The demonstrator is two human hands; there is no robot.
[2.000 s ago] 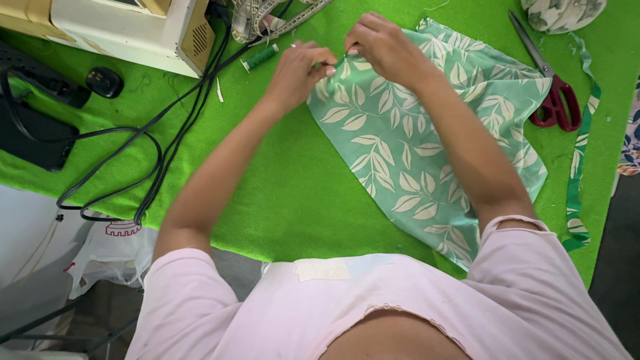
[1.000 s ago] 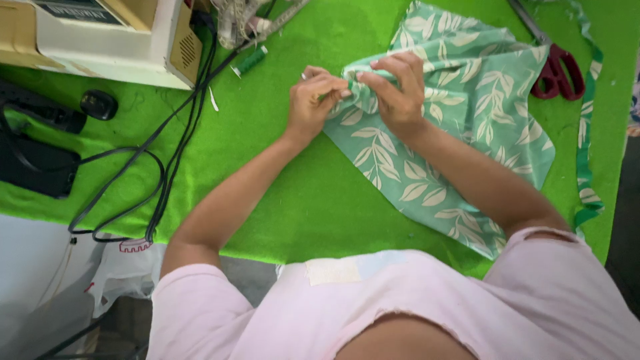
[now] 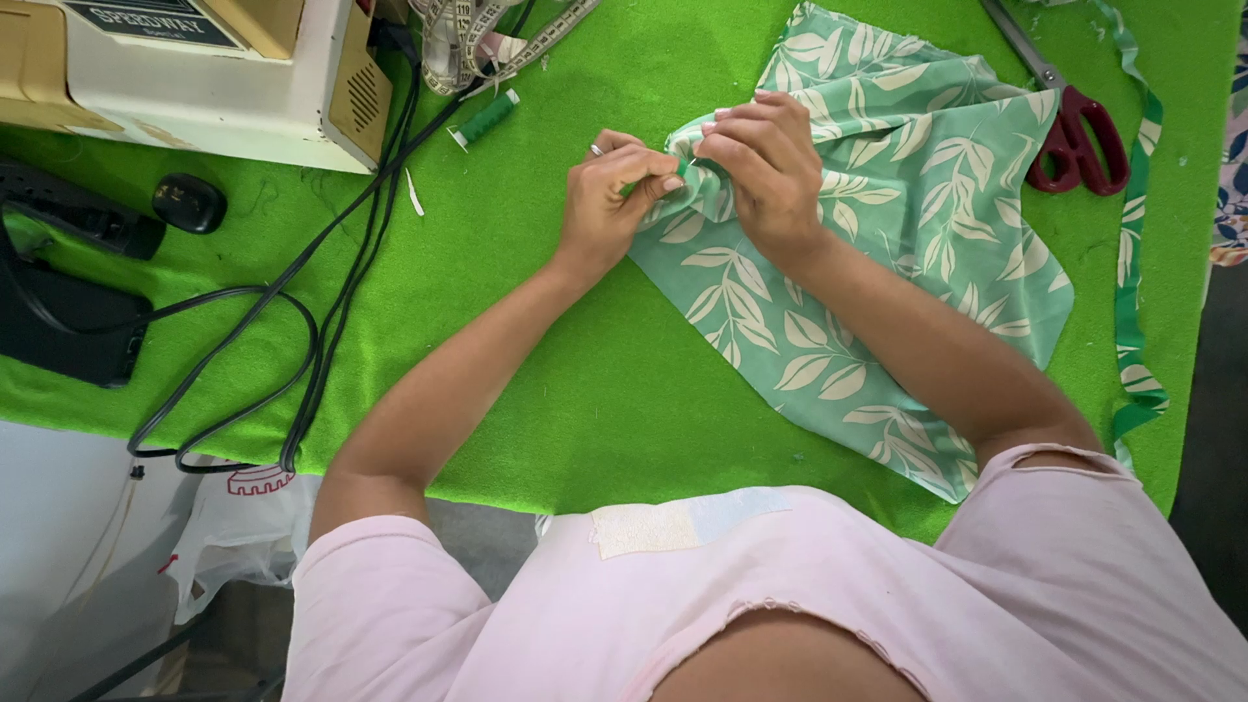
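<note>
A green fabric piece with a cream leaf print (image 3: pixel 936 185) lies partly spread on the green-covered table, its upper left edge bunched between my hands. My left hand (image 3: pixel 619 200) pinches that edge between thumb and fingers. My right hand (image 3: pixel 770 171) grips the gathered cloth just beside it, palm down, its forearm crossing the fabric. Whether a needle or pin sits between the fingertips, I cannot tell. A spool of green thread (image 3: pixel 486 119) lies on its side to the upper left of my left hand.
Scissors with dark red handles (image 3: pixel 1077 146) touch the fabric's right side, near a long printed strip (image 3: pixel 1131 283). A measuring tape (image 3: pixel 531 49) lies at the top. At left are a sewing machine (image 3: pixel 214 88), black cables (image 3: pixel 317 331), a small black object (image 3: pixel 189 203) and a black device (image 3: pixel 73 327).
The fabric's upper left edge is more bunched between my hands than two seconds ago. My right hand's fingers have shifted on the cloth. The view has moved somewhat.
</note>
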